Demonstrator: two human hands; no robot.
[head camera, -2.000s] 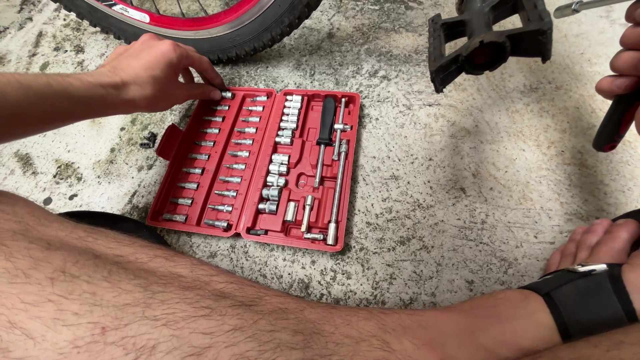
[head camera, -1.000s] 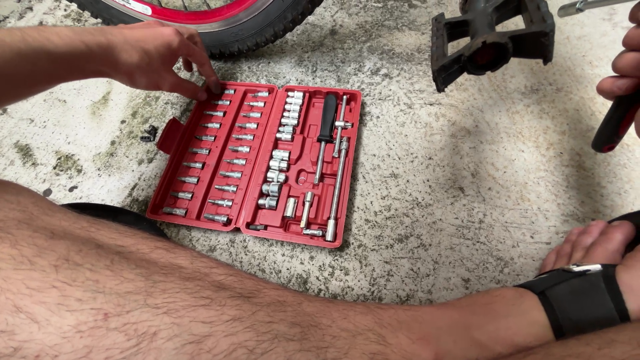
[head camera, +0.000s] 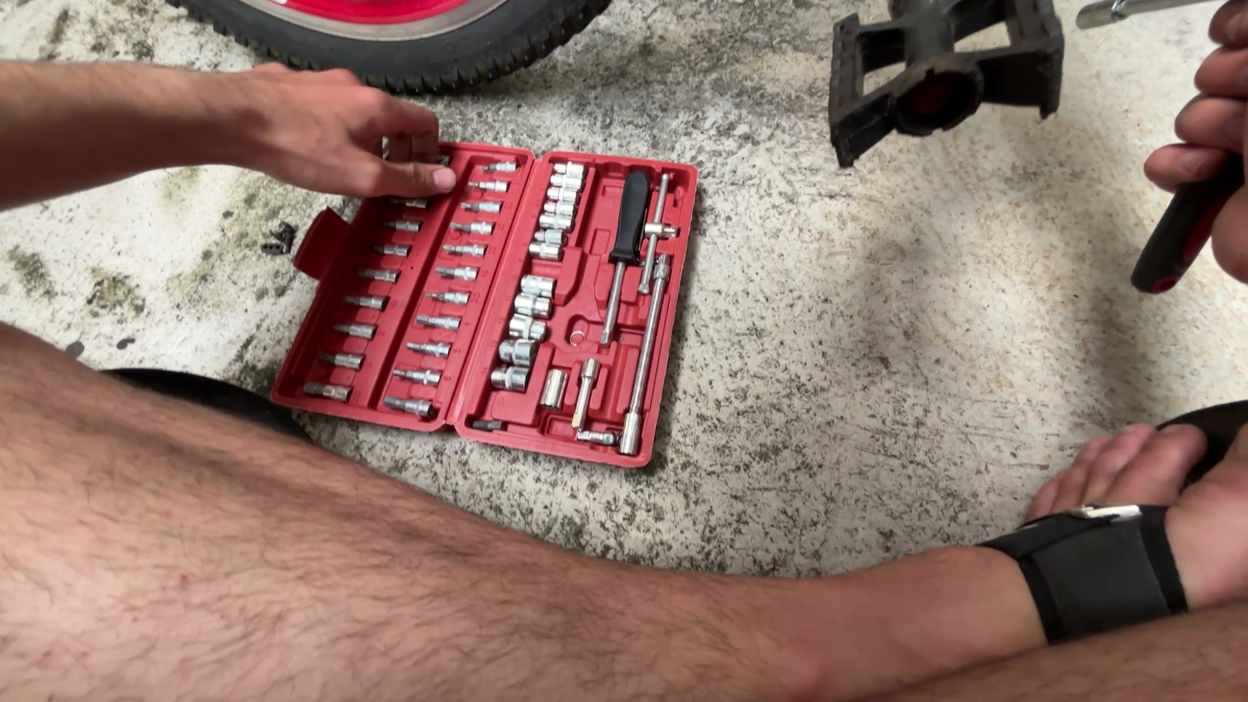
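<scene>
My left hand (head camera: 356, 136) is at the top left of an open red plastic socket set case (head camera: 682, 195), its fingertips over the upper end of the outer row of bit sockets (head camera: 366, 302); whether it grips one cannot be told. The case also holds a second row of bit sockets (head camera: 439, 322), plain sockets (head camera: 526, 327), a black-handled driver (head camera: 632, 219), a sliding T-bar (head camera: 660, 229) and a long extension bar (head camera: 645, 356). At the right edge my right hand (head camera: 1209, 146), partly cut off, is closed on a tool with a black and red handle (head camera: 1185, 229).
A black bicycle pedal (head camera: 941, 83) juts in at the upper right, near a metal shaft (head camera: 1136, 10). A bicycle tyre (head camera: 468, 63) stands behind the case on the stained concrete floor (head camera: 829, 341). My bare legs (head camera: 439, 585) cross the foreground; a small black piece (head camera: 280, 239) lies left of the case.
My left hand stays at the upper left of the case, its fingers now reaching farther over the top of the outer row. My right hand keeps its hold on the handle.
</scene>
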